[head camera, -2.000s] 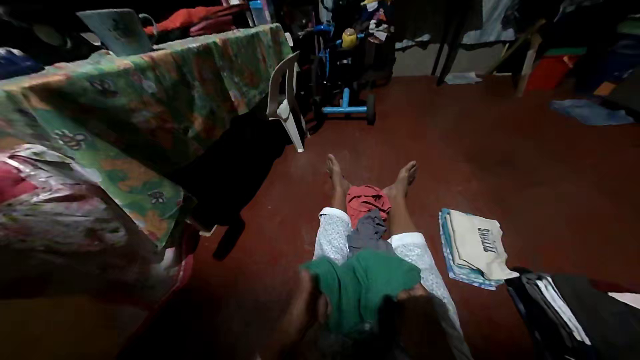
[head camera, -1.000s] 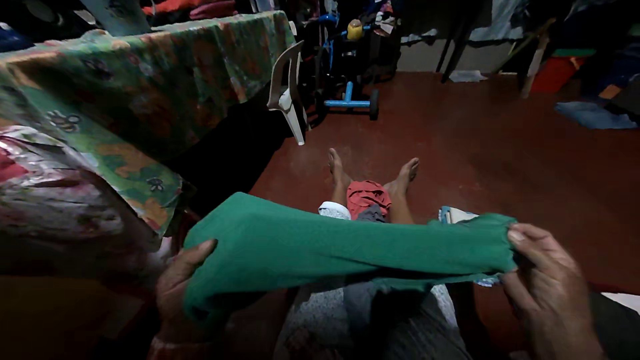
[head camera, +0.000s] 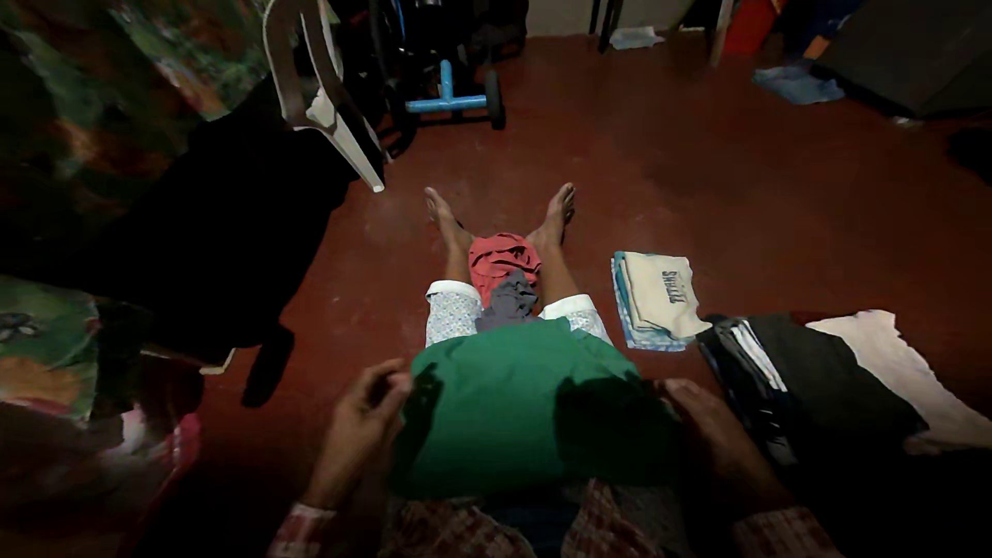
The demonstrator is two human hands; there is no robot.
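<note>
A green cloth garment (head camera: 519,403) lies spread across my lap, over patterned white trousers. My left hand (head camera: 360,434) is beside its left edge, fingers curled and apart, with nothing seen in it. At the right edge of the garment is my right hand (head camera: 709,434); its fingertips are close to the cloth, and whether they pinch it cannot be told. Between my lower legs lie a crumpled red cloth (head camera: 504,263) and a crumpled grey cloth (head camera: 509,301).
Right of my legs sits a folded stack with a cream cloth (head camera: 661,291) on top, beside dark folded clothes (head camera: 829,380) and a pale cloth (head camera: 899,356). A white plastic chair (head camera: 341,139), a blue-framed wheeled item (head camera: 447,101) and a table's floral cloth (head camera: 46,341) stand left and ahead.
The green garment, stretched between both hands a second ago, now lies flat over my lap. Both hands have moved down to its sides, and the left has let go.
</note>
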